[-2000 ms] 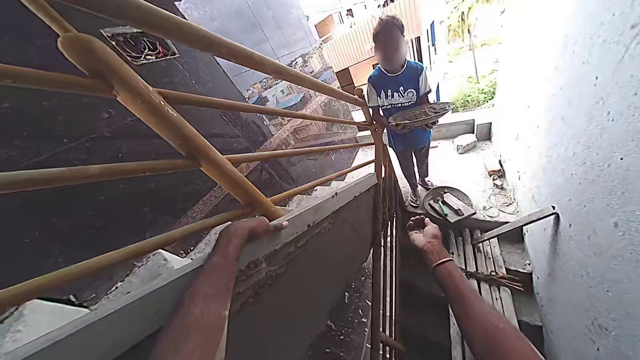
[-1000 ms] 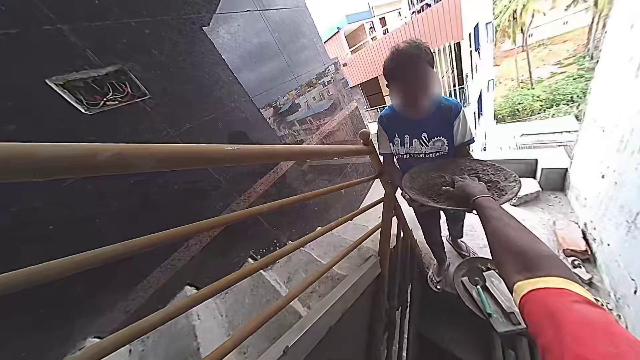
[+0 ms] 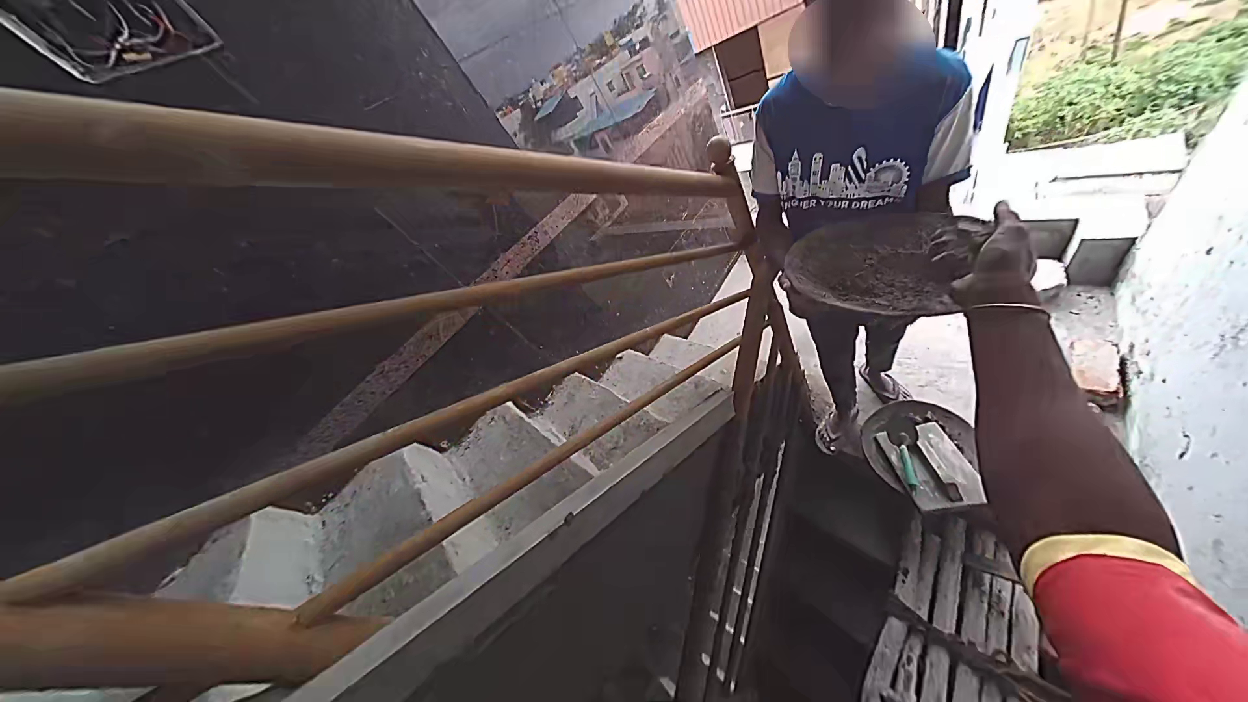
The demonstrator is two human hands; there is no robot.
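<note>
My right hand (image 3: 999, 255) is at the right rim of a round shallow pan (image 3: 877, 265) holding a dark mortar-like mix. Its thumb side points up, and the frame does not settle whether the fingers grip the rim. A person (image 3: 863, 127) in a blue and white T-shirt stands facing me and supports the pan at its left edge. My left hand is out of view. Below the pan, a second round pan (image 3: 877, 414) holds a trowel with a green handle (image 3: 909, 468) and flat pale pieces.
A yellow-brown metal railing (image 3: 390, 156) runs along the left, with concrete steps (image 3: 507, 458) behind it. Wooden planks (image 3: 946, 595) lie below right. A rough pale wall (image 3: 1185, 292) bounds the right, near a brick (image 3: 1097, 366). An open wiring box (image 3: 117, 34) sits upper left.
Two seconds ago my left hand was on the ledge under the railing. My right hand, then low and away from the pan, reached into the mix one second ago and is now at the pan's right rim.
</note>
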